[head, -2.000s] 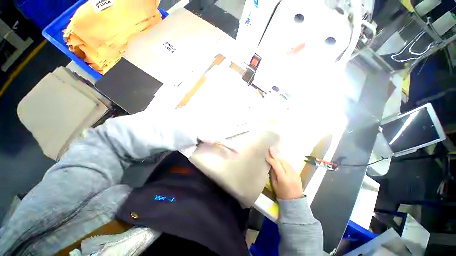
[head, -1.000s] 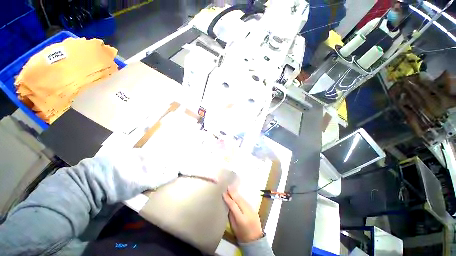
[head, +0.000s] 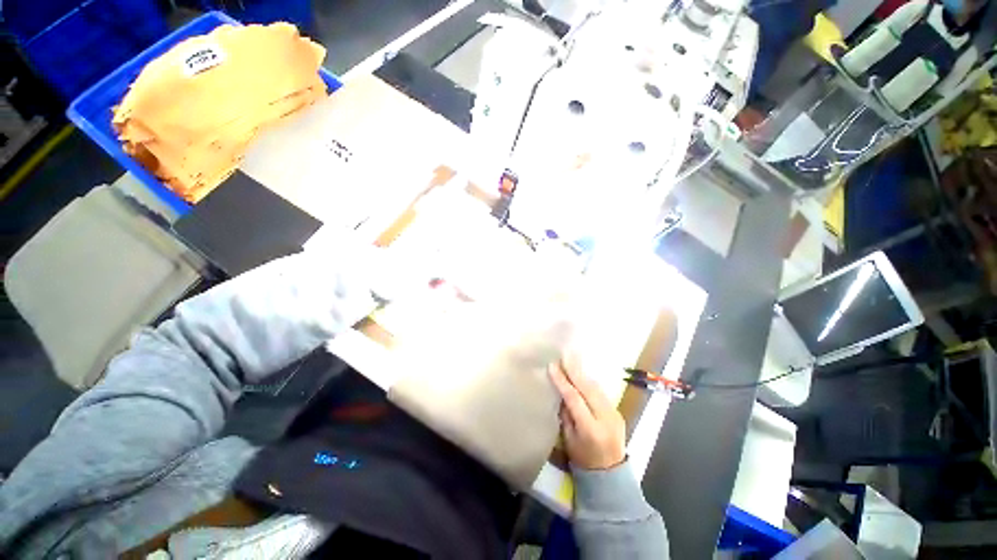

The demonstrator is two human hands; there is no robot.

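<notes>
A grey-brown fabric panel (head: 476, 410) lies over the front of the white template board (head: 669, 377), its near part over the board's front edge. My right hand (head: 590, 421) is at the panel's right edge, fingertips on it; its thumb is not clearly seen. My left hand (head: 443, 287) is at the panel's far left part, almost washed out by the lamp, so its fingers cannot be made out. The white sewing machine head (head: 612, 131) stands beyond the panel. The label clamp area is lost in the glare.
A labelled panel (head: 377, 148) lies left of the machine. Orange panels (head: 219, 104) fill a blue bin (head: 131, 164). A beige-grey stack (head: 93, 273) is at the left. Orange-black snips (head: 656, 382) lie on the board's right side. A tilted screen (head: 853, 306) and thread cones (head: 907, 82) are at the right.
The camera view has swung about. My left hand has moved away from me over the panel's far part. My right hand stays at the panel's right edge.
</notes>
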